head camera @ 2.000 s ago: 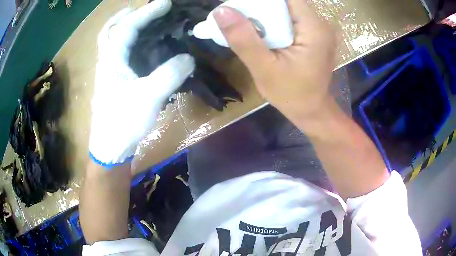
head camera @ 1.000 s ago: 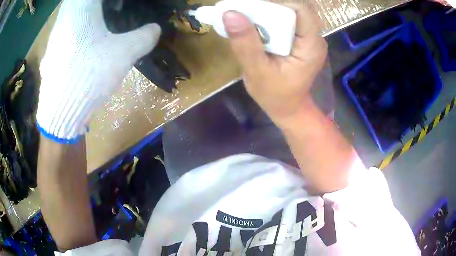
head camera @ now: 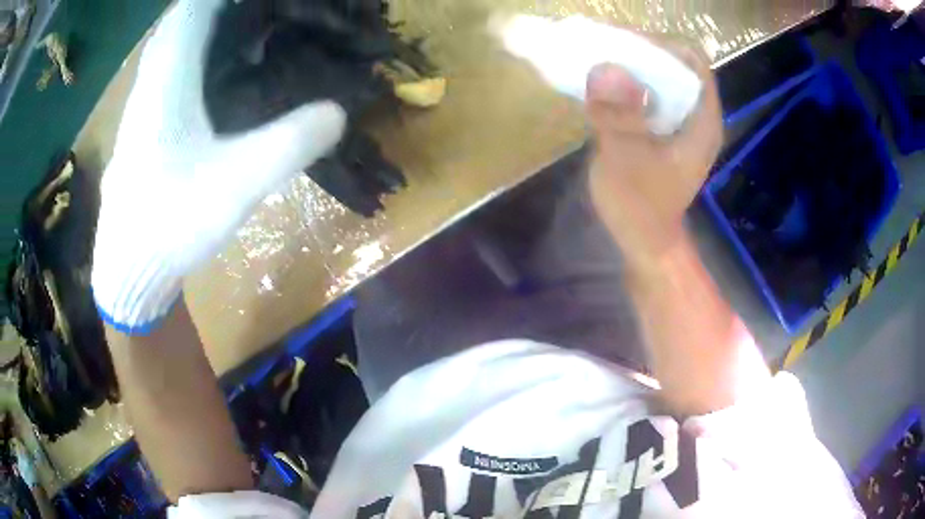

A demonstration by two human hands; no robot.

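Observation:
My left hand (head camera: 193, 172), in a white knitted glove with a blue cuff edge, holds a black feathered bird (head camera: 294, 71) against the board at the top. A tan leg piece (head camera: 420, 91) sticks out at the bird's right side. The glove's fingertips are cut off by the top edge. My bare right hand (head camera: 649, 152) holds a white glue bottle (head camera: 609, 66), slightly blurred, nozzle pointing left, apart from the bird.
The tan film-covered board (head camera: 477, 152) lies under the work. Black birds with tan legs (head camera: 61, 304) lie at its left. A green conveyor belt (head camera: 91, 71) runs beyond. A blue crate (head camera: 801, 193) and yellow-black floor tape (head camera: 857, 294) are at the right; more crates sit below the board.
My right hand has drawn the glue bottle away to the right, off the bird. The gloved left hand still holds the bird; the view has shifted since the earlier frames.

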